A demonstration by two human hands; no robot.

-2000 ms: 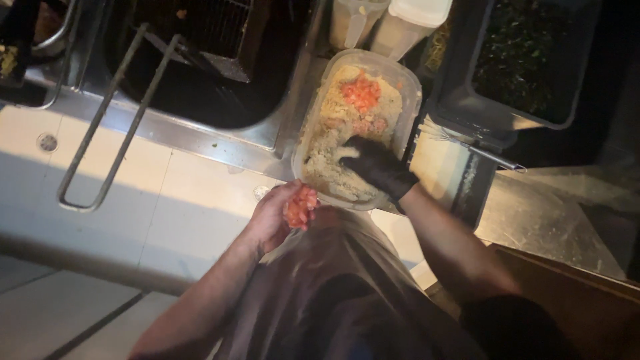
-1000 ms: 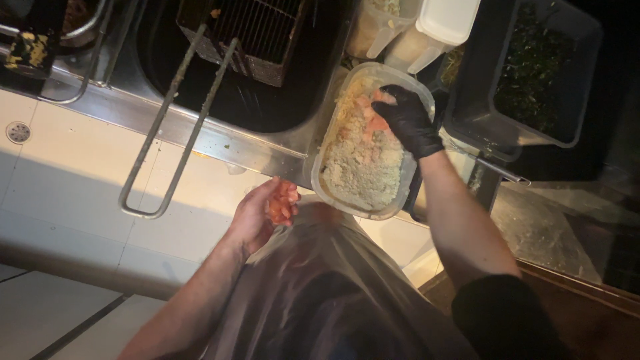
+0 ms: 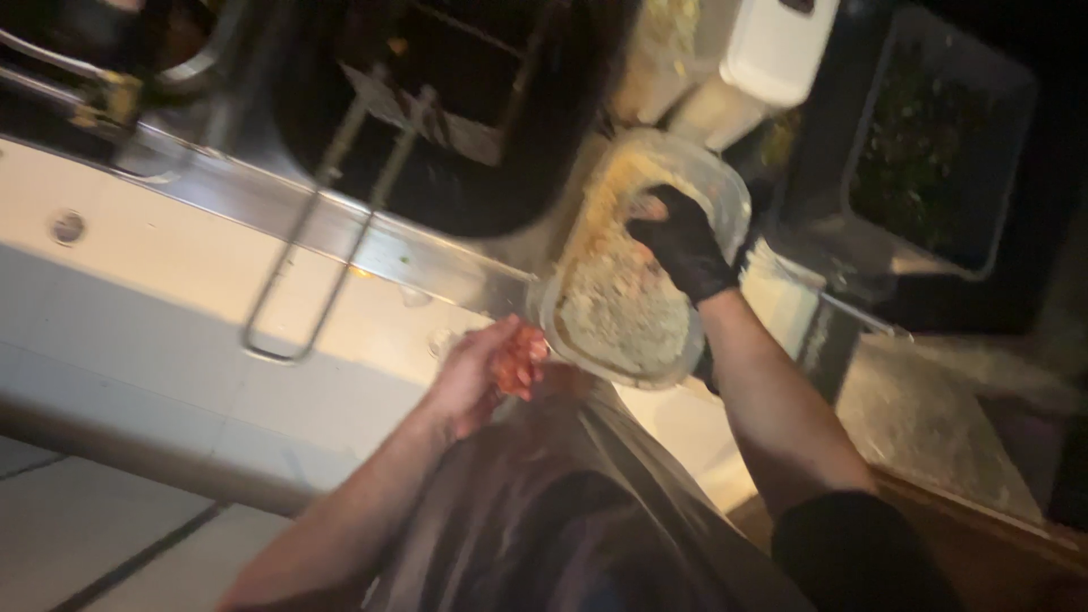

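My left hand (image 3: 480,374), bare, holds a clump of reddish-orange raw food pieces (image 3: 518,361) beside the near left edge of a clear plastic tub (image 3: 727,191). The tub holds pale, crumbly flour-like coating (image 3: 625,314), more yellowish toward its far end. My right hand (image 3: 680,242), in a black glove, is down in the tub on its right side. Its fingers are bent over pinkish pieces (image 3: 650,208) that lie in the coating; the palm side is hidden, and blur hides whether it grips them.
A fryer vat (image 3: 408,195) with a wire basket stands left of the tub, the basket's long metal handle (image 3: 293,353) reaching toward me. Beyond the tub are plastic containers, one with a white lid (image 3: 778,51). A dark tub of greens (image 3: 914,161) and a thin metal utensil (image 3: 858,313) are at right.
My right hand has moved from the tub's near middle to its far part, over the reddish pieces seen there earlier. These now look mostly covered. My left hand keeps its clump beside the tub.
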